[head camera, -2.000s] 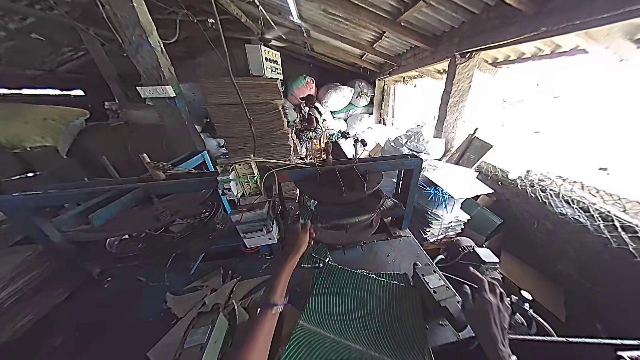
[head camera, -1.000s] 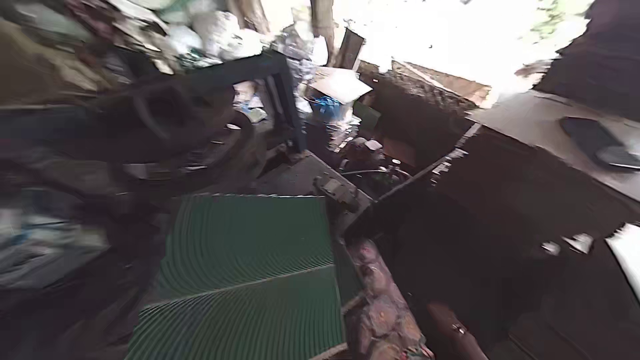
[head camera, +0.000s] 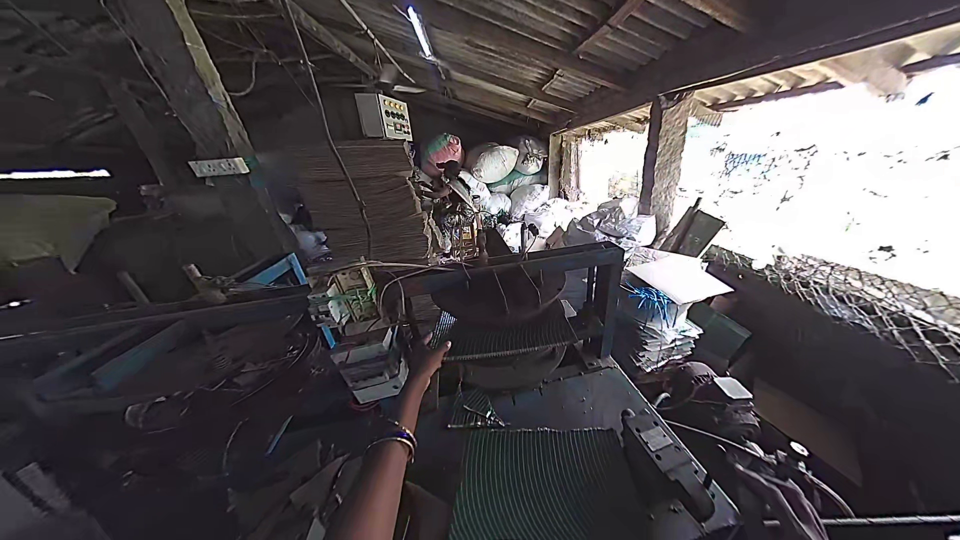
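Note:
My left hand (head camera: 429, 356), with bangles at the wrist, reaches forward to the left edge of a dark ribbed sheet (head camera: 510, 337) lying between the round upper plate (head camera: 499, 292) and lower plate (head camera: 510, 367) of a press. The hand's fingers touch that edge; how firmly they grip is unclear. A green ribbed sheet (head camera: 540, 480) lies on the metal table (head camera: 577, 397) nearer to me. At the lower right, my right hand (head camera: 776, 491) is in shadow beside the table's edge, with its fingers hard to make out. A small ribbed scrap (head camera: 475, 409) lies in front of the lower plate.
The press's metal frame (head camera: 611, 300) spans the sheet. A control box (head camera: 667, 457) sits on the table's right edge, with a motor (head camera: 694, 382) beyond it. Stacked sheets (head camera: 664, 330) stand behind right, a tall cardboard stack (head camera: 360, 199) behind left. Electrical boxes (head camera: 371, 367) flank the press at left.
The view has swung back from the right. A dark ribbed sheet now shows between the press plates. My left hand, out of sight one second ago, is at its edge.

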